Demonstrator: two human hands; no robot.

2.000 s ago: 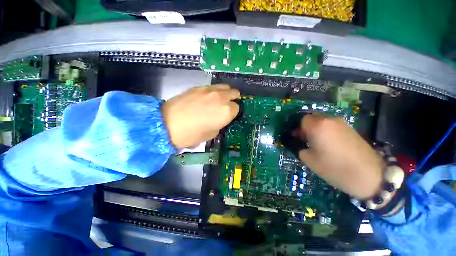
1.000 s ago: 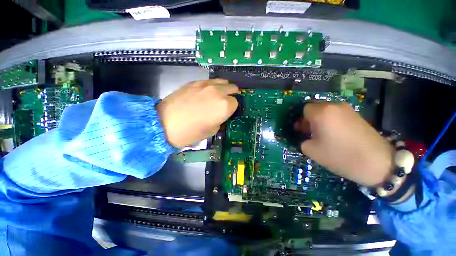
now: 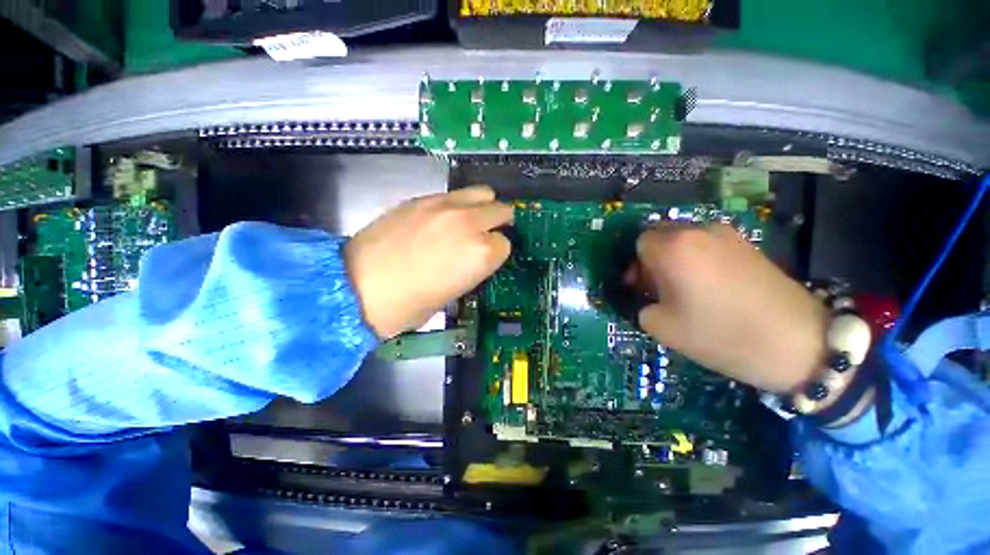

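The large green circuit board [image 3: 586, 369] lies in a black pallet [image 3: 465, 401] in front of me. My left hand [image 3: 434, 255] rests over the board's upper left corner, its fingers bent down and black finger cots at the tips. My right hand [image 3: 722, 298] is over the board's upper middle to right, its fingers curled, with black coverings on thumb and fingertips. The fingertips are dark and blurred, so I cannot tell whether either hand holds a part. A yellow block [image 3: 519, 379] stands on the board's lower left.
A green side strip [image 3: 551, 115] lies beyond the board. Behind the grey rail [image 3: 369, 81] are a bin of yellow components [image 3: 586, 9] and a black bin [image 3: 304, 15]. Another board [image 3: 103, 249] lies at far left. A pallet clamp [image 3: 418, 345] and a blue cord [image 3: 944, 255] show.
The view has shifted slightly. Both hands stay over nearly the same parts of the board, with only small movements of the fingers and the right hand.
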